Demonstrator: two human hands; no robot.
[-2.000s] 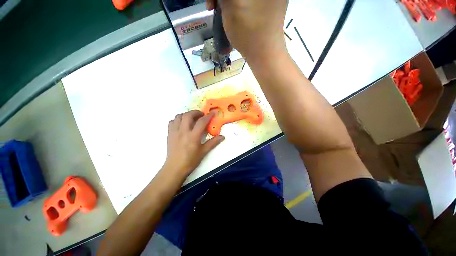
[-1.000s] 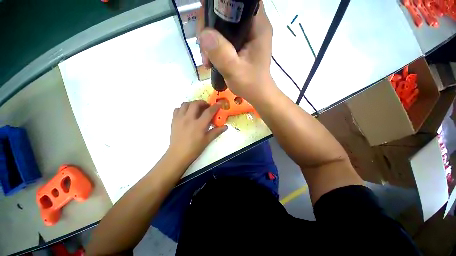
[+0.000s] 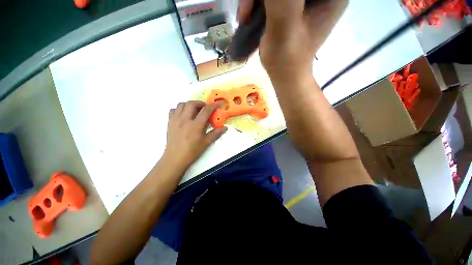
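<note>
An orange controller shell (image 3: 237,107) lies on the yellow patch (image 3: 248,124) of the white mat. My left hand (image 3: 189,127) holds the shell's left grip, fingers on top near the left opening and thumb at its lower edge. My right hand (image 3: 295,39) is at the top, gripping the black electric screwdriver (image 3: 248,37), which is blurred and tilted. The driver's lower end is beside the metal pickup head of the screw feeder (image 3: 204,31), above and apart from the shell. The bit cannot be made out.
A second orange shell (image 3: 56,203) and a blue bin (image 3: 14,166) stand at the left. The green conveyor (image 3: 52,31) runs behind. A cardboard box (image 3: 385,116) with small orange parts is at the right. The black cable (image 3: 372,49) crosses the upper right.
My right hand has lifted the screwdriver off the shell's upper left corner and moved it up and right to the feeder. My left hand stays on the shell. The view has shifted slightly.
</note>
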